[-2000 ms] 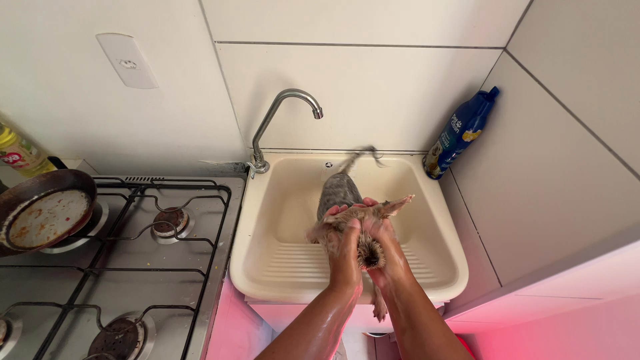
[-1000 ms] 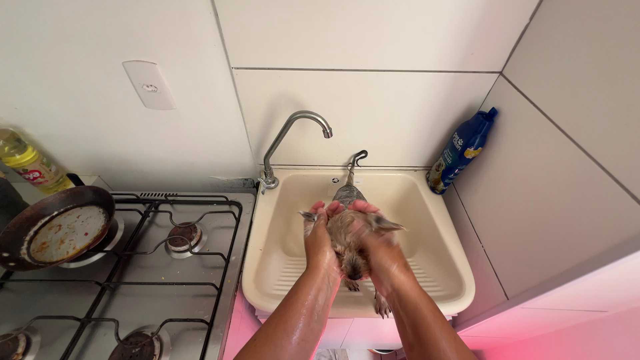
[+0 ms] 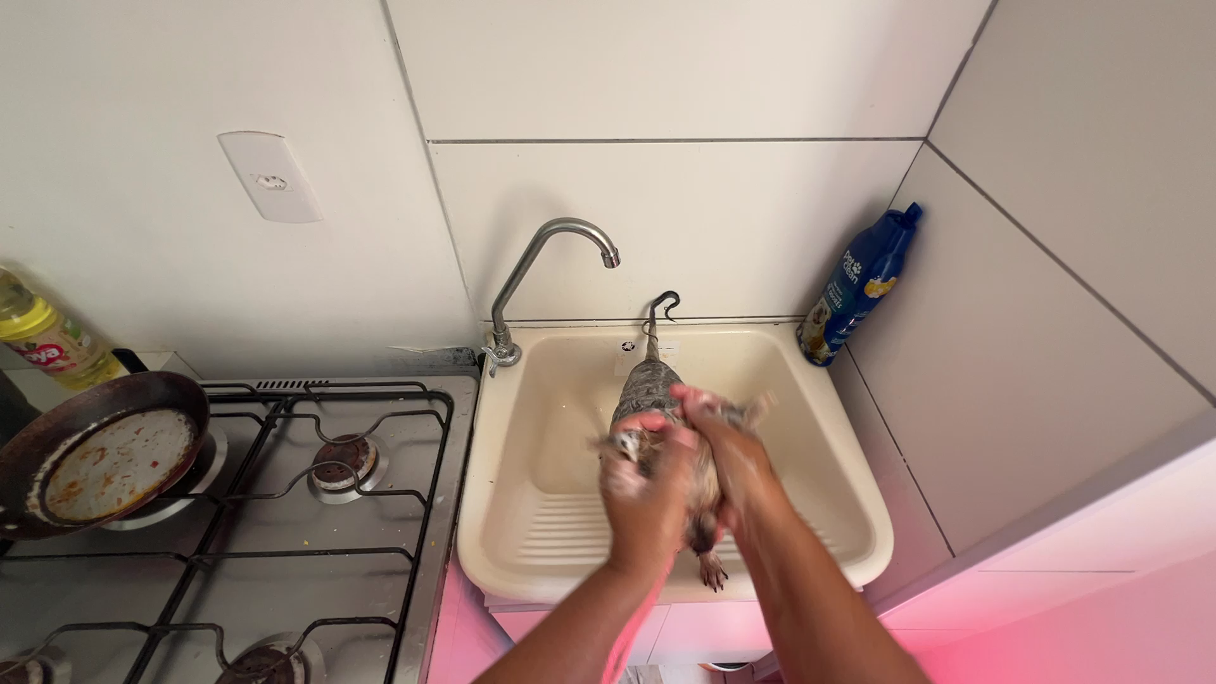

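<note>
A wet, small furry dog (image 3: 654, 388) is in a cream laundry sink (image 3: 489, 532), its thin tail toward the back wall and its head toward me. One paw hangs over the front rim. My left hand (image 3: 646, 470) grips the dog's head at one ear, with whitish lather on the fingers. My right hand (image 3: 727, 437) is on the other side of the head, by the other ear; it is blurred, and how its fingers close is hard to see. The metal faucet (image 3: 560, 233) stands at the sink's back left, and no water shows from its spout.
A blue pet shampoo bottle (image 3: 860, 285) leans at the sink's back right corner. To the left is a gas stove (image 3: 380, 522) with a stained frying pan (image 3: 123, 461) on it. Behind the pan stands a yellow bottle (image 3: 52, 332). A tiled wall (image 3: 665, 209) borders the sink.
My hands have moved from cupping the dog's head together to either side of its ears. My left hand has closed around one ear. The dog's tail now points up, curled at its tip.
</note>
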